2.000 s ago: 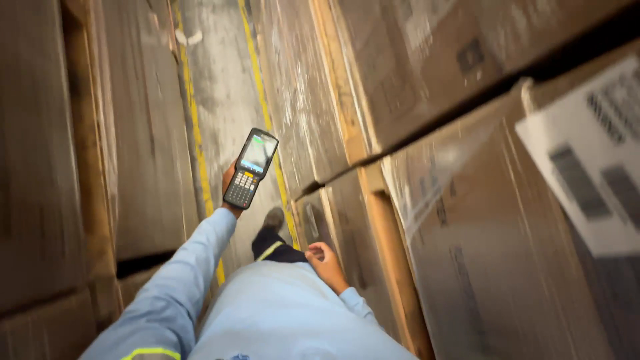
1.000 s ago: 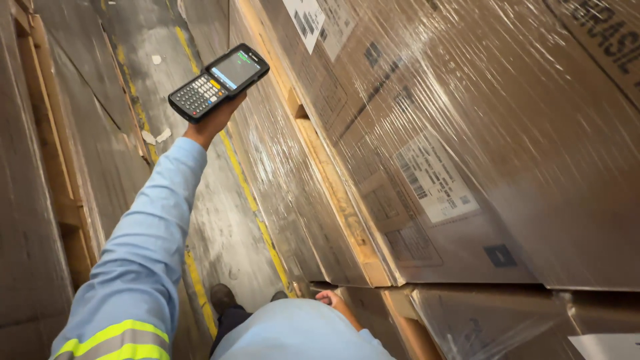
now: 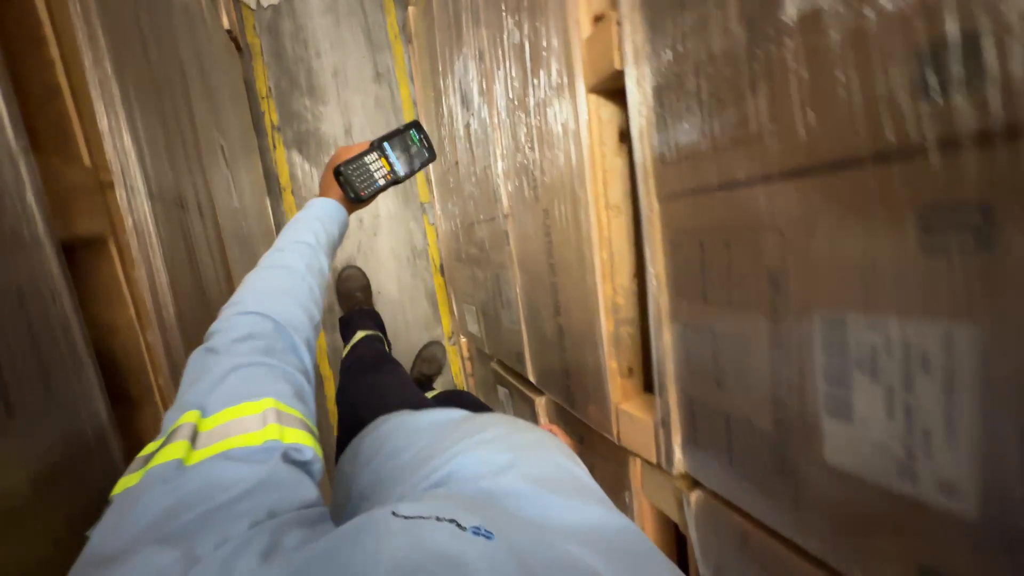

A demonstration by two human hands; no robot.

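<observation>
My left hand [image 3: 339,178], at the end of an outstretched arm, grips a black handheld mobile computer [image 3: 386,161] with a keypad and a lit screen. The device is held over the aisle floor, its screen end toward the upper right. Only a small part of my right hand [image 3: 558,434] shows, low beside my body and near the wrapped boxes on the right. The rest of it is hidden behind my shirt, so whether it holds anything cannot be seen.
Stretch-wrapped cartons [image 3: 808,264] on wooden pallets [image 3: 614,240] line the right side, with a blurred label [image 3: 900,408]. More wrapped loads [image 3: 172,136] stand on the left. Between them runs a narrow concrete aisle [image 3: 376,232] with yellow floor lines [image 3: 436,268]. My shoes are on it.
The view has shifted along the aisle. My left hand still holds the mobile computer. Less of my right hand shows than two seconds ago.
</observation>
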